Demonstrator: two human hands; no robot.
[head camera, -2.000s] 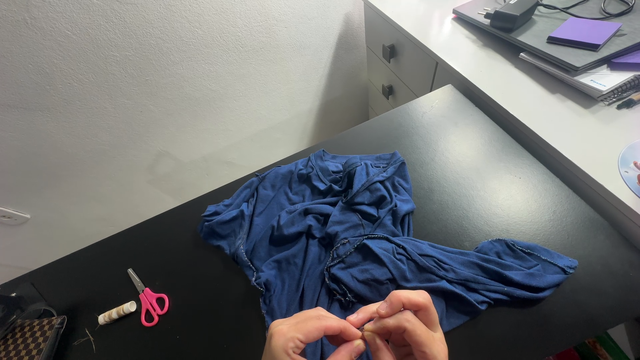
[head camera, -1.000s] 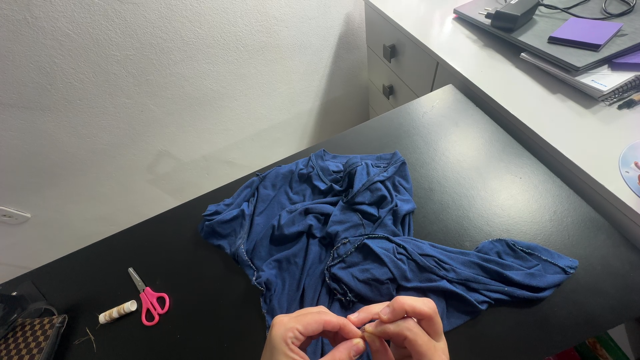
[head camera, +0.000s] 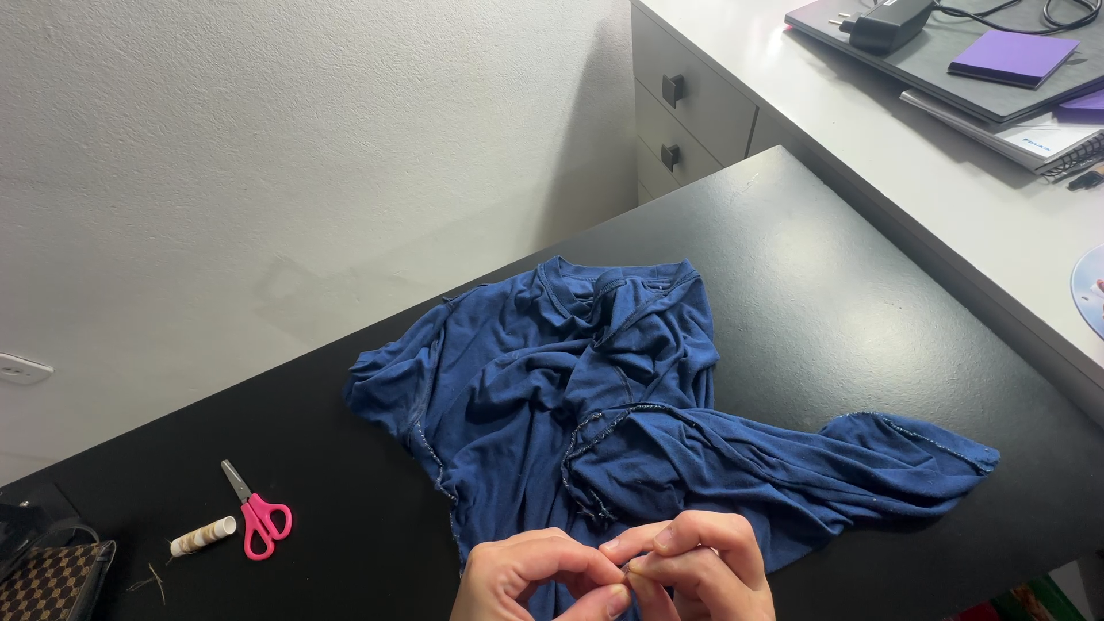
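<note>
A blue fabric garment (head camera: 517, 388), turned with its seams showing, lies crumpled on the black table. Over its lower part, at the bottom centre, my left hand (head camera: 539, 573) and my right hand (head camera: 703, 565) meet at the fingertips. Both pinch something tiny and thin between thumb and fingers; it is too small to tell what it is. To the left on the table are pink-handled scissors (head camera: 261, 522), blades pointing up and slightly left. Beside them lies a spool of light thread (head camera: 203, 536), with loose thread bits (head camera: 158, 583) below it.
A checkered bag or pouch (head camera: 56, 580) sits at the bottom left corner. The white desk (head camera: 862, 103) at the right holds a dark laptop (head camera: 940, 73), a power adapter (head camera: 888, 24), a purple note pad (head camera: 1013, 57), a spiral notebook (head camera: 1018, 138) and a disc (head camera: 1091, 289). A wall borders the table.
</note>
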